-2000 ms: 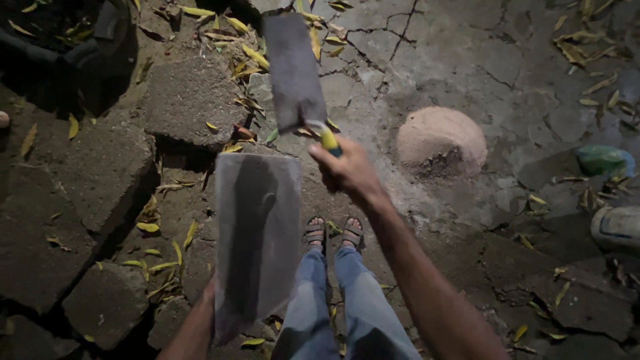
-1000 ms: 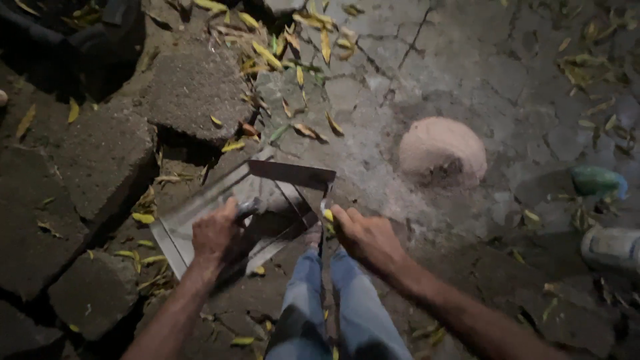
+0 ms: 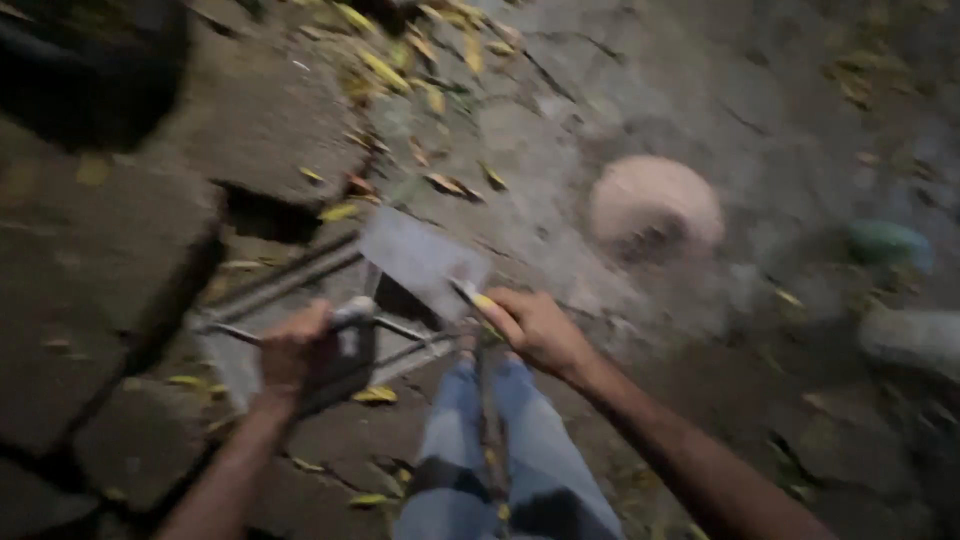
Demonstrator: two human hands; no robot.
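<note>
My left hand [image 3: 296,345] is closed around the handle of a large rectangular metal hawk or float [image 3: 289,281], whose ribbed underside faces me. My right hand [image 3: 536,330] grips the yellow-and-dark handle of a masonry trowel [image 3: 424,259]. The trowel's flat blade overlaps the upper right part of the metal board; whether they touch cannot be told. Both tools are held above the ground, in front of my feet. The picture is blurred.
A pinkish mound of powder or sand [image 3: 656,206] lies on the cracked concrete at right. Beyond it are a green object [image 3: 889,244] and a pale container [image 3: 911,341]. Broken slabs [image 3: 90,255] with deep gaps and yellow leaves lie left; a dark tub [image 3: 90,67] is at upper left.
The board was upright with its flat face showing two seconds ago; now its ribbed back and handle show. The trowel has come down from above to the board, and its blade has turned flat-on since one second ago.
</note>
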